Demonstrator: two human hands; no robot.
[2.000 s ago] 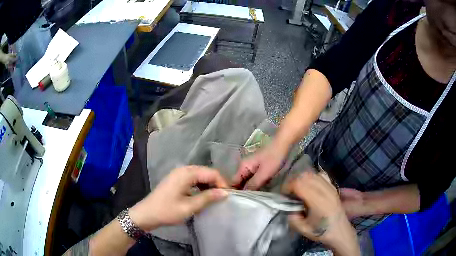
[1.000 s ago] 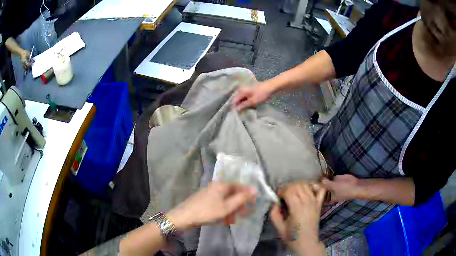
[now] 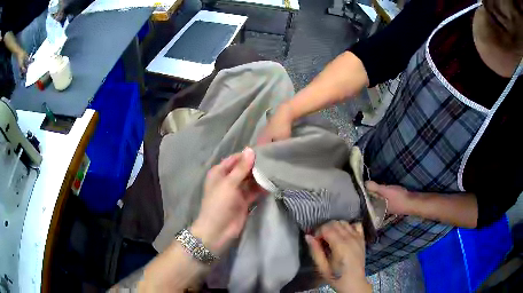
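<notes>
A large limp grey-beige garment piece lies in folds in front of me, over dark brown cloth. My left hand, with a metal watch at the wrist, pinches a pale edge of it between thumb and fingers. A striped part shows between my hands. My right hand is slightly blurred and curled on the cloth just below the stripes; its fingertips are partly hidden. A coworker's hand presses into the cloth beyond my left hand. The coworker's other hand holds the right edge.
The coworker in a checked apron stands close at right. A white machine table with a sewing machine is at left. Blue bins stand beside it and at lower right. A side stand and a grey table are beyond.
My left hand has moved up and now pinches the cloth edge. The striped part has come into view and the white patch is gone. The coworker's far hand has moved down into the folds.
</notes>
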